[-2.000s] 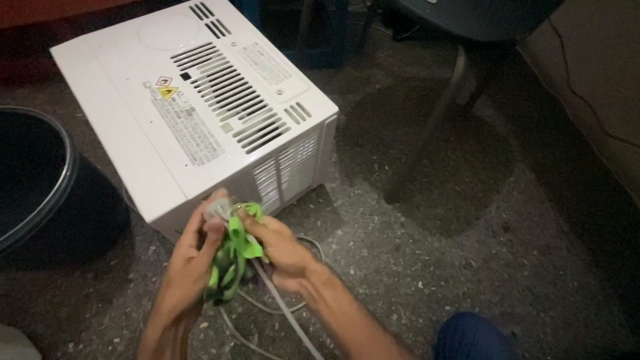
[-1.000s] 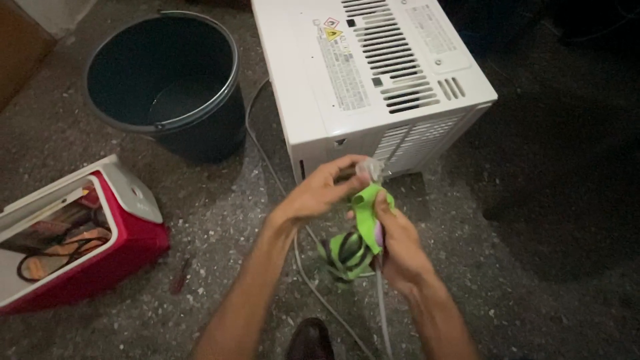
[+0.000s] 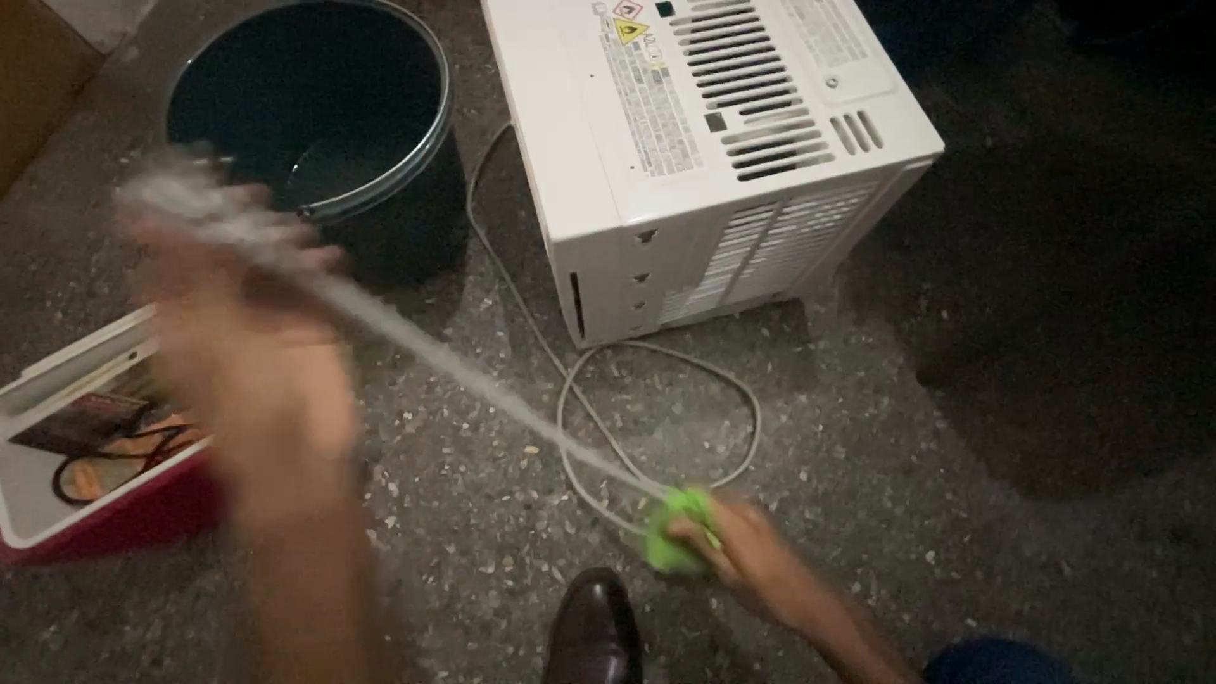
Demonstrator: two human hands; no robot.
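Note:
My left hand (image 3: 256, 285), blurred, is raised at the left and holds the clear-looking plug end (image 3: 185, 204) of a grey power cord (image 3: 456, 366). The cord runs taut down to the right, into a green cloth (image 3: 676, 537) bunched around it. My right hand (image 3: 731, 546) grips that cloth, low and right of centre. Beyond the hands a white window-type air conditioner (image 3: 579, 133) sits on the floor, its vent slots facing up. More of the cord loops on the floor between the unit and my right hand.
A dark bucket (image 3: 408, 180) stands left of the unit. At the lower left is a red and white box (image 3: 180, 494) with a black cable and orange items inside. A brown leather shoe (image 3: 597, 627) shows at the bottom centre. Speckled floor (image 3: 456, 570) surrounds these things.
My hands were close together at the plug and cloth; now they are far apart, the left raised with the plug, the right lower with the cloth, the cord stretched between them.

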